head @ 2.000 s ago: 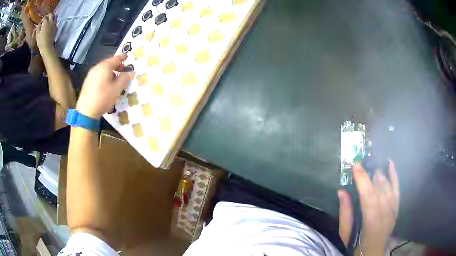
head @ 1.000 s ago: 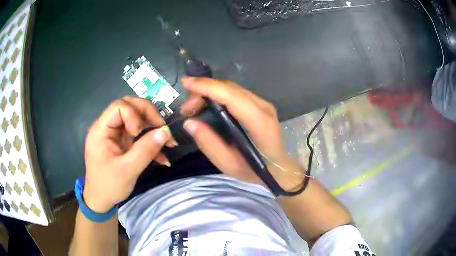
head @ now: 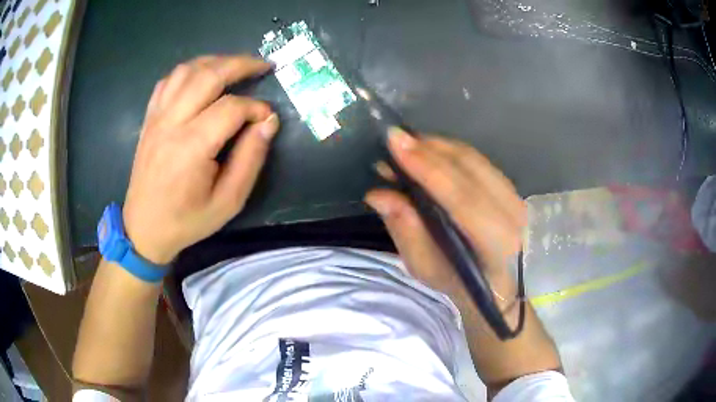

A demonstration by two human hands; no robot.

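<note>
The green-and-white circuit board [head: 310, 78] lies tilted on the dark bench mat [head: 188, 27]. My left hand [head: 196, 149] is left of it, index fingertip at its upper left edge. The thumb and a curled finger are close together below. A small dark bit shows near the index fingertip; whether the hand grips anything is unclear. My right hand [head: 451, 204], slightly blurred, holds the soldering iron [head: 447, 228] like a pen. The iron's tip is beside the board's right edge; contact is unclear. Its black cord loops at my wrist.
The white component tray [head: 39, 149] with tan pockets stands at the left edge. Silvery scraps [head: 549, 23] lie at the upper right. A dark cable [head: 681, 102] runs down at the far right. Below the mat's right front edge is floor with a yellow line [head: 589, 284].
The view has swung from the tray. The iron, absent at first, is in my right hand. Since one second ago my hands have moved apart, and my left index finger has reached the board's edge.
</note>
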